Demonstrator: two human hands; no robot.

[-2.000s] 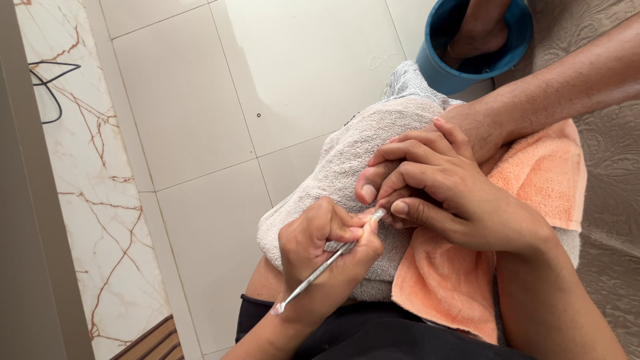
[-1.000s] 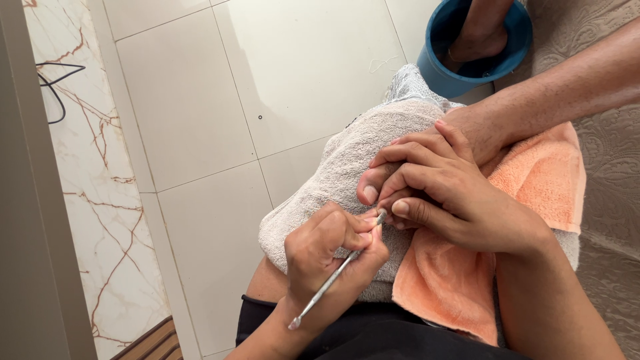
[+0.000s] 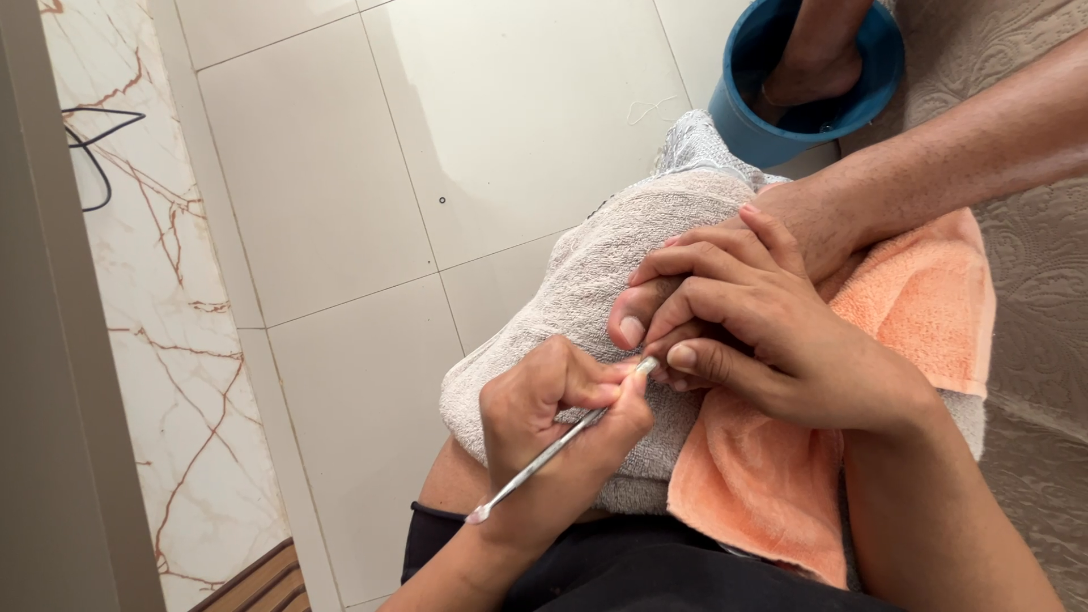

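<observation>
My left hand (image 3: 557, 416) grips a metal cuticle pusher (image 3: 544, 459), its upper end at the small toes and its other, spoon-like end by my wrist. My right hand (image 3: 756, 331) lies over another person's foot (image 3: 812, 212), fingers spread across its top and thumb beside the toes; it holds the toes apart. The big toe (image 3: 633, 323) shows between my fingers and the towel. Under the foot is a beige towel (image 3: 646, 221) across my lap, with an orange towel (image 3: 765, 484) beneath my right wrist. My fingers partly hide the small toes.
The person's other foot (image 3: 807, 72) rests in a blue bucket (image 3: 756, 136) of water at the top right. A brown patterned cover (image 3: 1037, 280) lies on the right. Floor tiles (image 3: 348, 178) and a marbled strip (image 3: 187, 382) with a black cable (image 3: 106, 132) are on the left.
My left hand and the cuticle pusher have shifted slightly at the toes, and the tool's angle has changed a little. My right hand stays over the foot.
</observation>
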